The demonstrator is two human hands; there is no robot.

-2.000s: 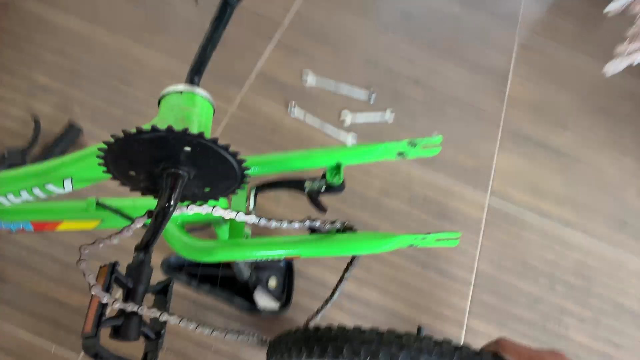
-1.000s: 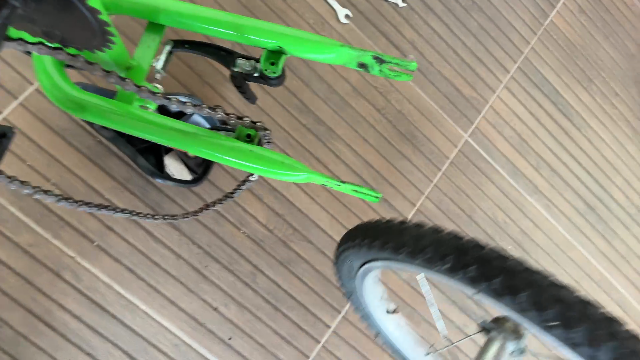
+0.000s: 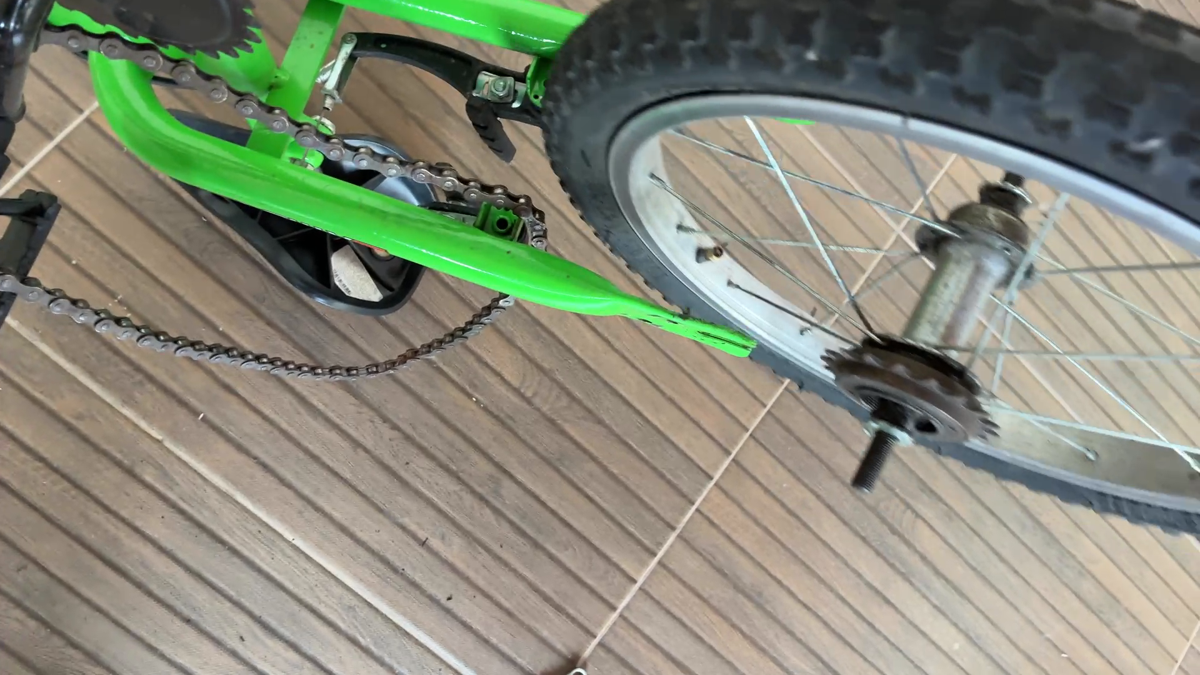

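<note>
Neither my left hand nor my right hand shows in the head view. A bicycle wheel with a knobby black tire [image 3: 844, 56] fills the upper right, close to the green frame's rear fork ends. Its hub [image 3: 956, 272] carries a brown rusty sprocket [image 3: 909, 389], and a threaded axle end [image 3: 874, 459] sticks out. The green frame tube [image 3: 375, 220] runs from upper left to its slotted dropout [image 3: 722, 336], which overlaps the tire and rim in view. A bicycle chain [image 3: 234, 361] loops loosely around this tube, passing near the toothed chainring [image 3: 178, 19] at the upper left.
A black brake arm [image 3: 412, 52] is mounted between the frame tubes. Below the tube lies a black saddle-like part [image 3: 375, 281], partly hidden. A black pedal [image 3: 28, 225] is at the left edge. Grooved wood-look floor tiles [image 3: 562, 525] lie beneath. A small metal end [image 3: 577, 669] shows at the bottom edge.
The wheel has moved up and left relative to the frame, from below and beyond the fork ends to beside them, its tire now covering the far fork end. The view has moved closer.
</note>
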